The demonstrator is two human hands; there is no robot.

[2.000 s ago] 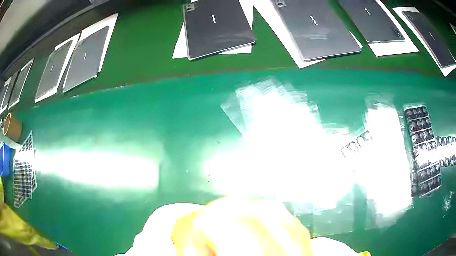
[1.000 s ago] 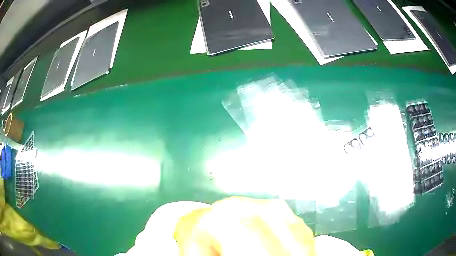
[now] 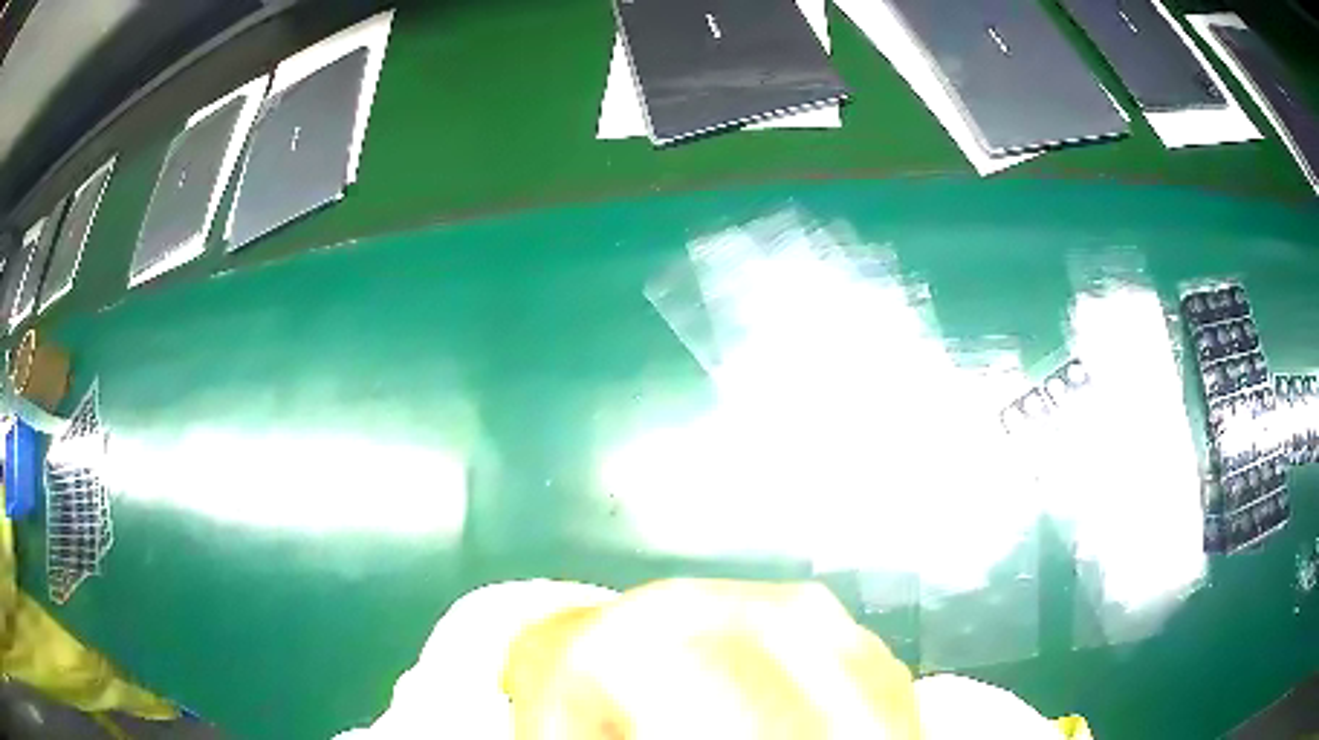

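Nearest in front of me is an overexposed yellow sleeve bulk with white-looking parts at both sides. No hand can be made out in it. Beyond it, strongly glaring clear films lie on the green mat. A small strip of lens covers lies among the films. A black block of paired lens covers lies to the right. Behind, grey tablets lie back side up on white sheets, among them a dark tablet and a tablet to its right.
More tablets stand in a row at the far left, one a grey tablet. At the left edge are a gridded sheet, a brown roll-like object, a blue item and another person's yellow sleeve.
The tablets and their white sheets have shifted right on the dark green strip. The films and lens covers have hardly moved in the picture. The yellow sleeve bulk stays nearly still.
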